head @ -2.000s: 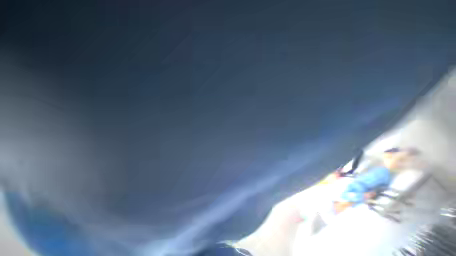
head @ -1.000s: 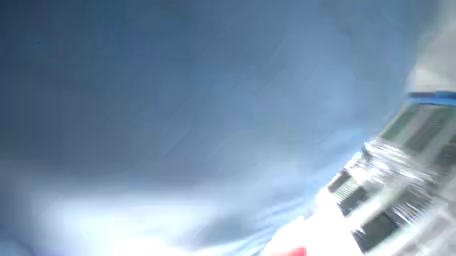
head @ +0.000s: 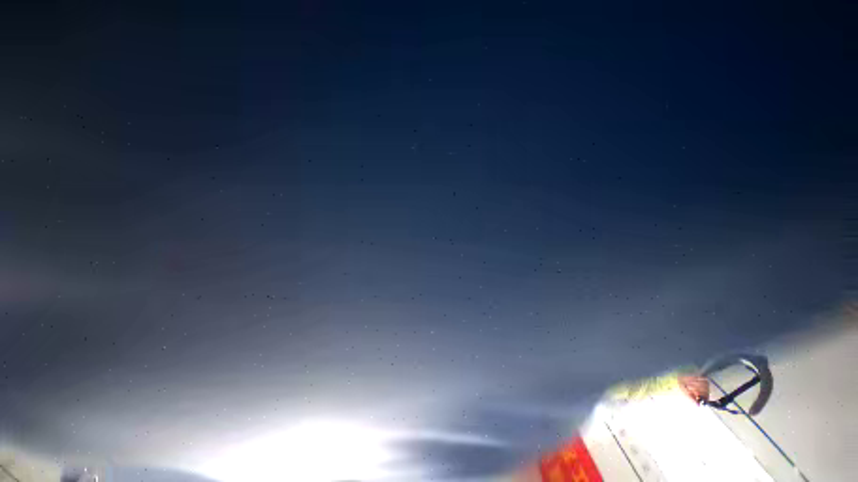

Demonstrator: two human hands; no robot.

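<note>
A dark blue cloth [head: 452, 188] fills most of the head view, very close to the camera and blurred. Its lower part is lit up pale around a glaring white area at the bottom. Neither of my hands shows in the picture. What the cloth belongs to cannot be told.
At the lower right are a bright white panel [head: 687, 438], a red patch with yellow marks [head: 570, 461] and a dark curved object with a bar [head: 743, 386] near a pale surface [head: 818, 405]. A small grey shape shows at the lower left edge.
The cloth looks darker and covers more of the right side. The tilted grey and white structures at the right are gone; the white panel, red patch and curved object show there now.
</note>
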